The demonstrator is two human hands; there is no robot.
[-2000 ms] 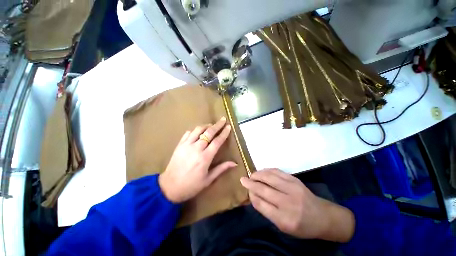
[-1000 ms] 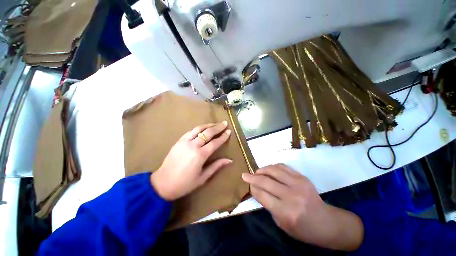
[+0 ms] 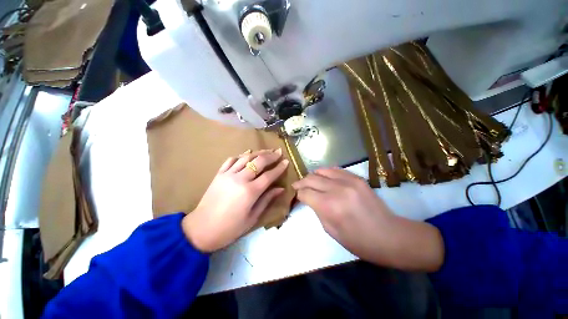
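Observation:
A tan-brown fabric panel (image 3: 202,146) lies flat on the white table in front of me. A zipper (image 3: 292,153) with gold teeth lies along its right edge and runs up to the needle area. The presser foot is hard to make out behind the machine's pale round knob (image 3: 295,126). My left hand (image 3: 240,196) lies on the panel with its fingers spread, holding nothing between them. My right hand (image 3: 339,202) pinches the lower end of the zipper at the panel's edge; the fingertips partly hide it.
The white sewing machine (image 3: 349,31) spans the top. A zipper bundle (image 3: 414,118) fans out right of the needle, with a black cord (image 3: 507,177) beside it. Brown panels (image 3: 59,199) lie at the table's left edge, and a larger panel pile (image 3: 59,43) stands at upper left.
The panel and zipper have moved up toward the needle, leaving a shorter zipper length below it. My right hand has moved up with the zipper end. My left hand has stayed nearly in place.

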